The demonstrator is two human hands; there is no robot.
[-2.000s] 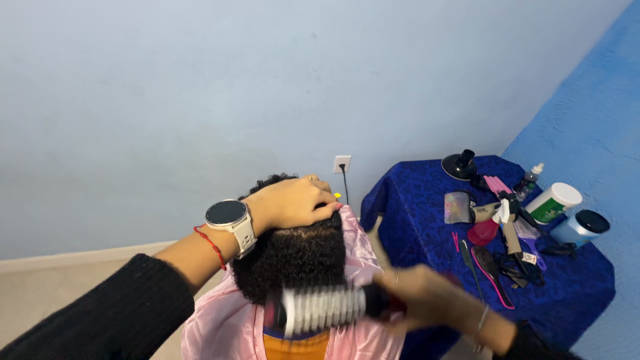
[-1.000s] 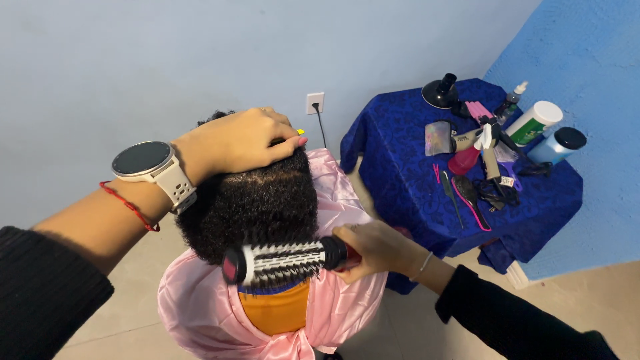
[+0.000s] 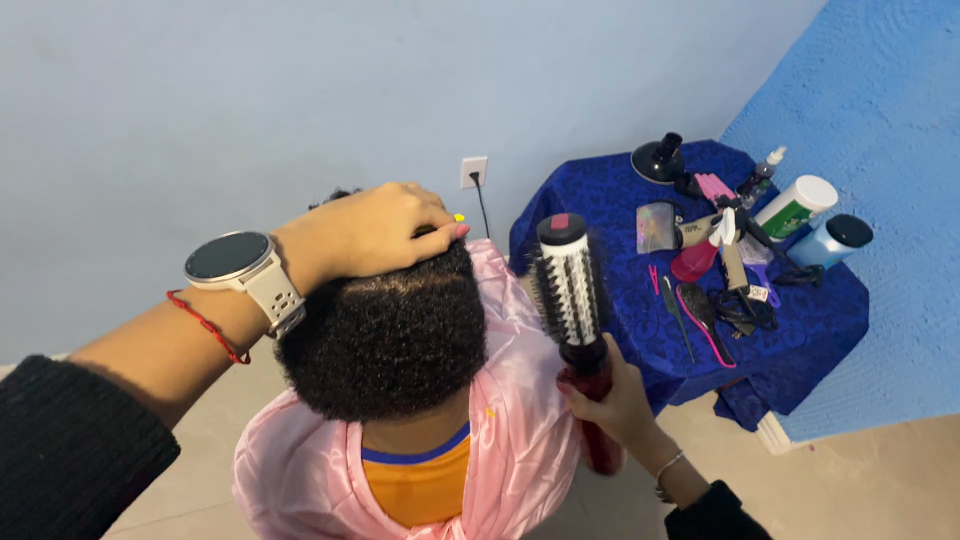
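Note:
A person with short, dark curly hair is seen from behind, wearing a pink satin cape over an orange top with a blue collar. My left hand lies on top of the head, pressing the hair above a parting; its fingertips are partly hidden. In my right hand is the dark red handle of a round brush with a white barrel and black bristles. The brush stands upright, to the right of the head and apart from the hair.
At the right, a table with a blue patterned cloth holds a black diffuser, a red spray bottle, a pink-edged brush, a tail comb, a white-lidded tub and a blue jar. A cord hangs from the wall outlet.
The round brush was lying across the lower back of the hair; my right hand has moved it right, away from the head, and turned it upright. My left hand stays on the head.

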